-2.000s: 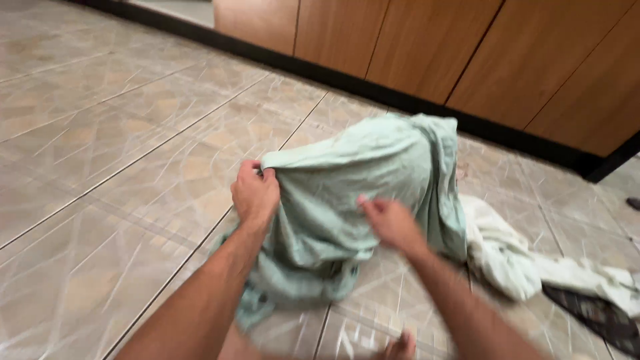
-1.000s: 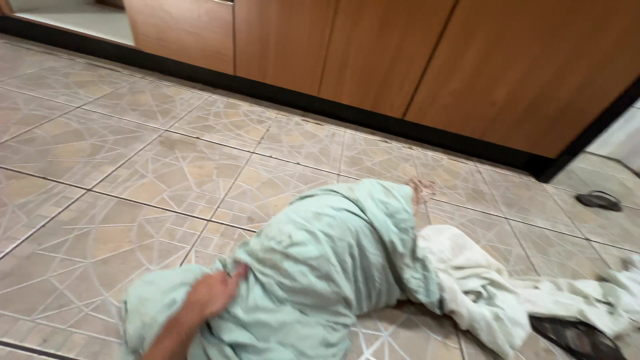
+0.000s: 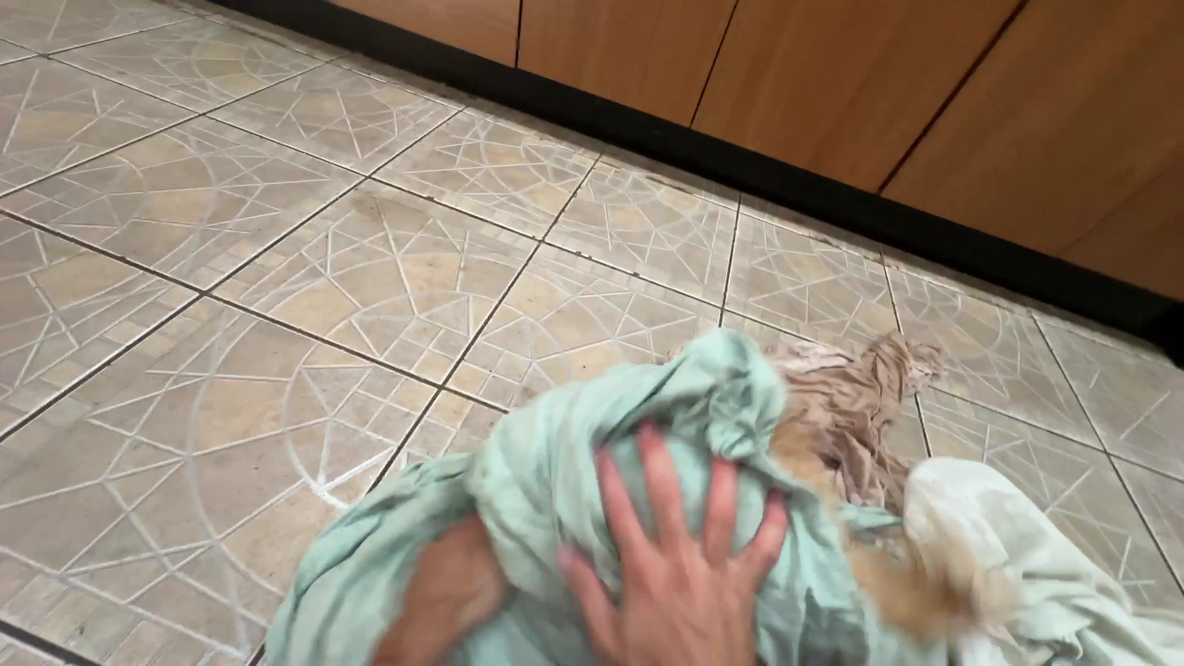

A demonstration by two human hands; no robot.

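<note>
A pale green cloth point(image 3: 555, 481) lies bunched over a rounded bulk at the bottom centre of the head view. My right hand point(image 3: 684, 564) rests on it with its fingers spread. To its left is my left hand point(image 3: 453, 583), whose fingers are hidden under a fold of the same cloth. Blurred orange-tan fur point(image 3: 925, 583) shows at the cloth's right edge and seems to belong to a small animal, partly covered. What lies under the cloth cannot be seen.
A crumpled pinkish-brown cloth point(image 3: 851, 407) lies beyond the fur on the tiled floor point(image 3: 277, 370). At the lower right is a white cloth point(image 3: 1045, 555). Wooden cabinet fronts point(image 3: 823, 83) with a black plinth point(image 3: 647, 129) run across the top.
The green cloth, spread between both hands at first, is now bunched up. My right hand, out of view one second ago, lies on it. Fur and the pinkish-brown cloth have come into sight.
</note>
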